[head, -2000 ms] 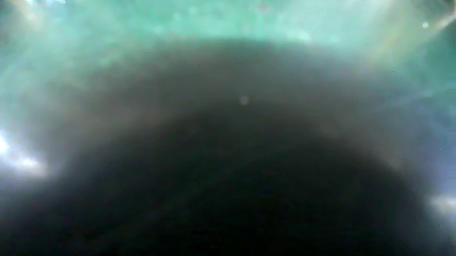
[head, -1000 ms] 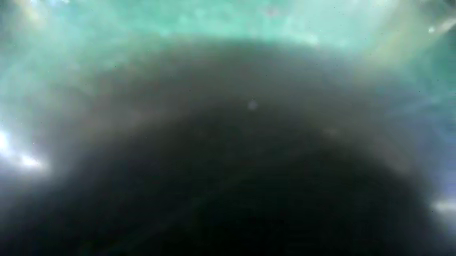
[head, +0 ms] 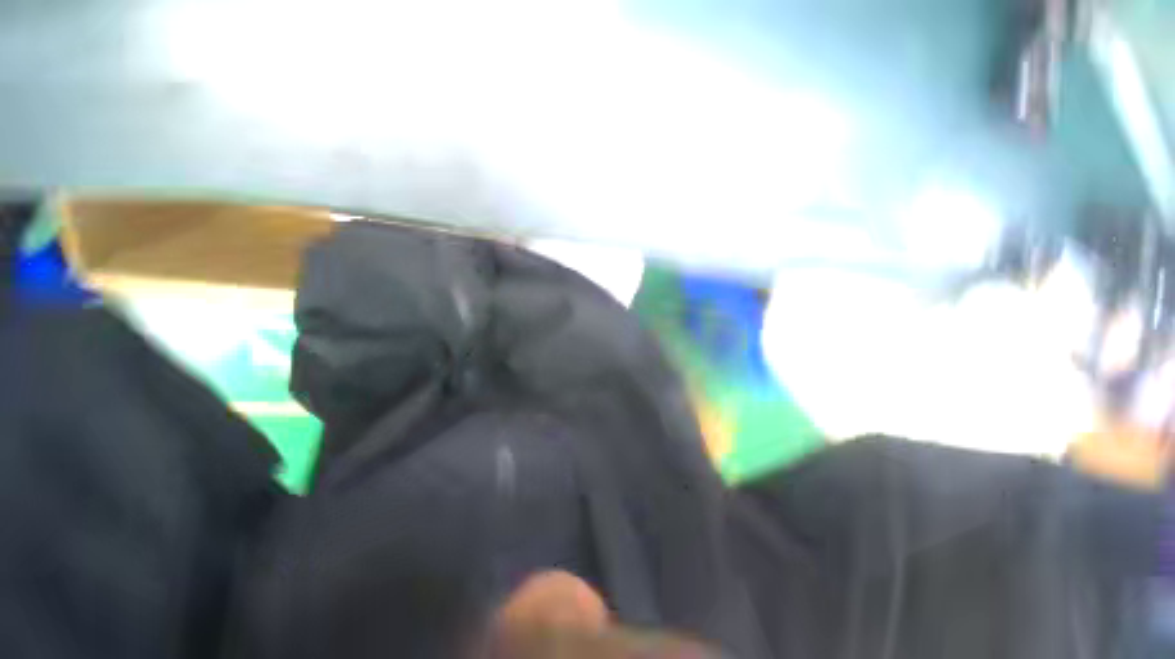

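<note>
The view is badly blurred. Dark grey folded cloth, seemingly clothing, fills the middle and lower part. A small skin-toned patch, perhaps a fingertip, shows at the bottom edge in front of the cloth. I cannot tell which hand it belongs to or whether it holds anything. No other part of my hands can be made out. No work piece can be made out.
A pale, glaring surface spans the top. A brown box-like thing is at left. Green areas and a blue patch show behind the cloth. A bright white shape and another skin-toned patch are at right.
The earlier views were almost covered by a dark blur below a green band. Now the cover is gone and cloth, a brown box-like thing and bright surfaces show.
</note>
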